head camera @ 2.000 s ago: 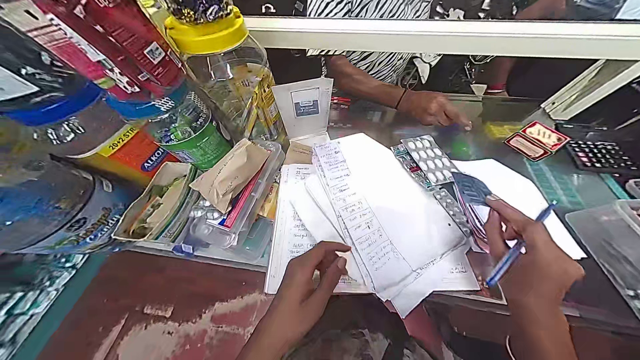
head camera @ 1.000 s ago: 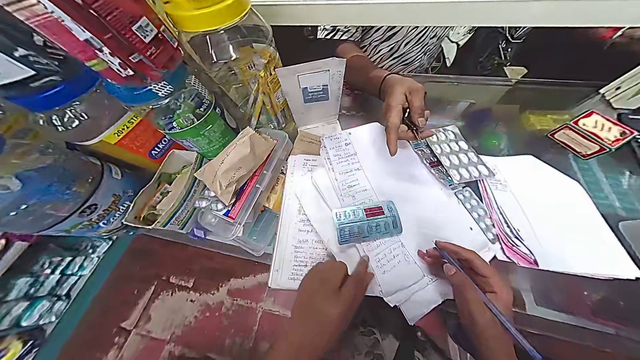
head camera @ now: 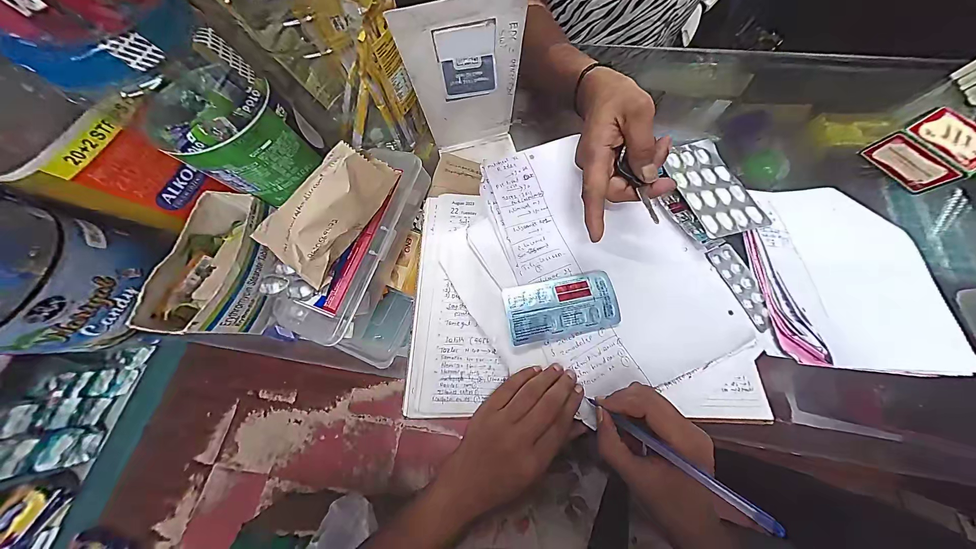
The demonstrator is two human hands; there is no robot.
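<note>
My right hand [head camera: 659,438] grips a blue ballpoint pen [head camera: 698,471], its tip at the lower end of a long handwritten paper strip [head camera: 534,229]. My left hand [head camera: 522,427] rests flat on the strip's lower edge, fingers extended, holding nothing. Just above my fingers a teal blister pack [head camera: 560,307] lies across the strip. Beneath are loose white sheets [head camera: 648,290] and an open diary [head camera: 457,351] with writing. Two silver tablet blister packs, a larger one [head camera: 713,187] and a smaller one [head camera: 738,284], lie on the right part of the sheets.
Across the glass counter, another person's hand [head camera: 621,145] holds a small metal object over the papers. At left are a plastic box [head camera: 381,267], an open carton [head camera: 198,267] and candy jars [head camera: 84,274]. A sheaf of papers [head camera: 862,282] and red-bordered cards [head camera: 911,160] lie right.
The teal blister pack, in my right hand two seconds ago, lies on the paper strip. My right hand has come in beside my left. The other person's hand has reached over the papers. The view is closer.
</note>
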